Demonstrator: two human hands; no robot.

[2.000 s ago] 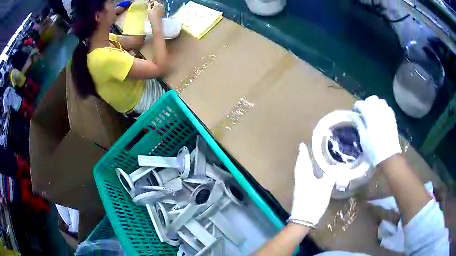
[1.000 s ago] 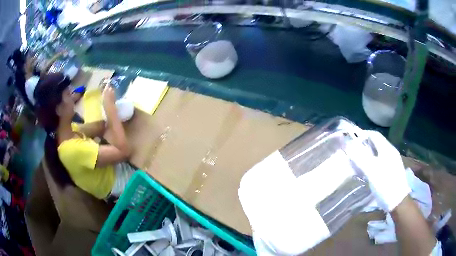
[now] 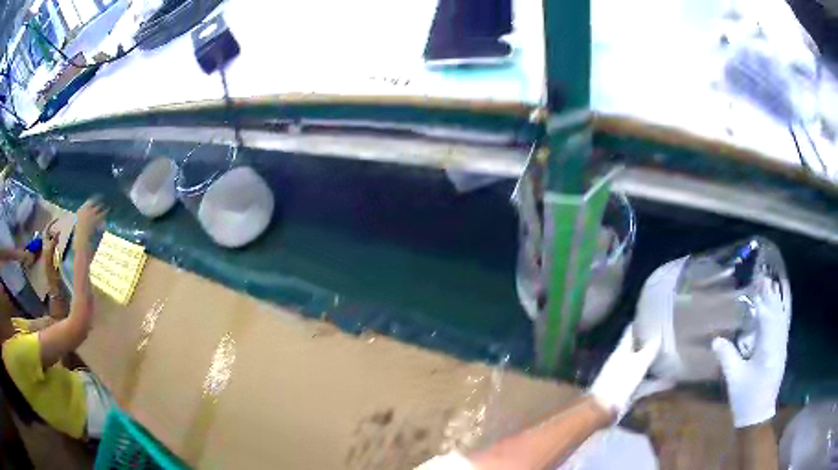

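Observation:
A clear jug (image 3: 700,321) with a whitish lower part lies tilted between my hands at the right, over the belt's near edge. My left hand (image 3: 629,372), in a white glove, is on its whitish end at the lower left. My right hand (image 3: 759,353), also white-gloved, holds the clear end at the right, thumb and fingers spread around it. A small dark and blue mark shows near the jug's top. A crumpled white cloth (image 3: 614,452) lies below my left wrist.
Other jugs stand on the green conveyor (image 3: 386,266), one behind a green post (image 3: 562,266). The taped cardboard bench (image 3: 276,367) runs left to a yellow pad (image 3: 118,268) and a person in yellow. A green crate (image 3: 129,448) is at the lower left.
The view has swung up and right towards the conveyor. The jug has moved from over the cardboard to the belt side, and my left hand now shows on it.

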